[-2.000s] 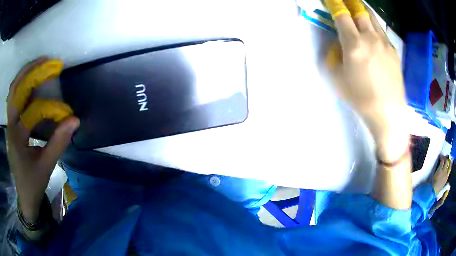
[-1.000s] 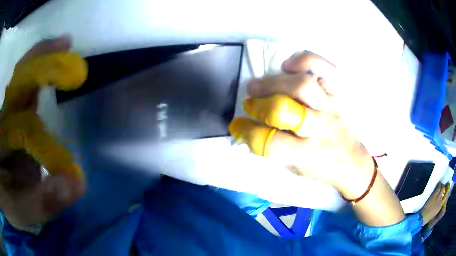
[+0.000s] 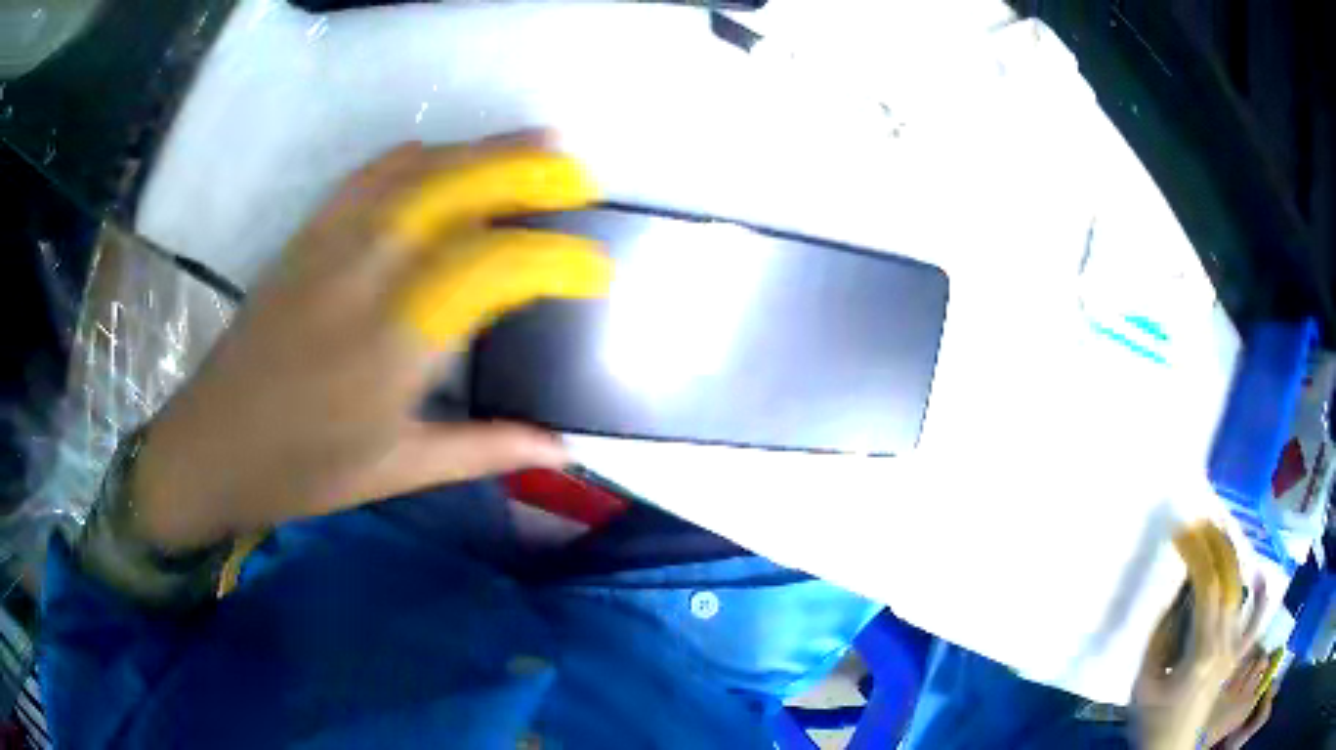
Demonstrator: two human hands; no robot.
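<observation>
A black smartphone [image 3: 777, 337] lies at a slight tilt above the white mat, its upper face plain, with a bright glare and no lettering visible. My left hand [image 3: 425, 322], slightly blurred, grips its left end, with yellow finger cots over the top and the thumb along the lower edge. My right hand [image 3: 1201, 615] is small at the far lower right, with a yellow cot, over a dark object mostly hidden under the fingers. Whether it grips that object cannot be told.
The white mat [image 3: 938, 542] carries a small packet with turquoise stripes [image 3: 1136, 334] at right. A blue basket [image 3: 1263, 418] stands at the right edge. Crinkled clear plastic in a carton [image 3: 139, 330] is at left. Another person's hand [image 3: 1253, 696] is at lower right.
The phone has moved right, and the NUU lettering no longer shows. My left hand has closed on its left end. My right hand has left the phone for the lower right.
</observation>
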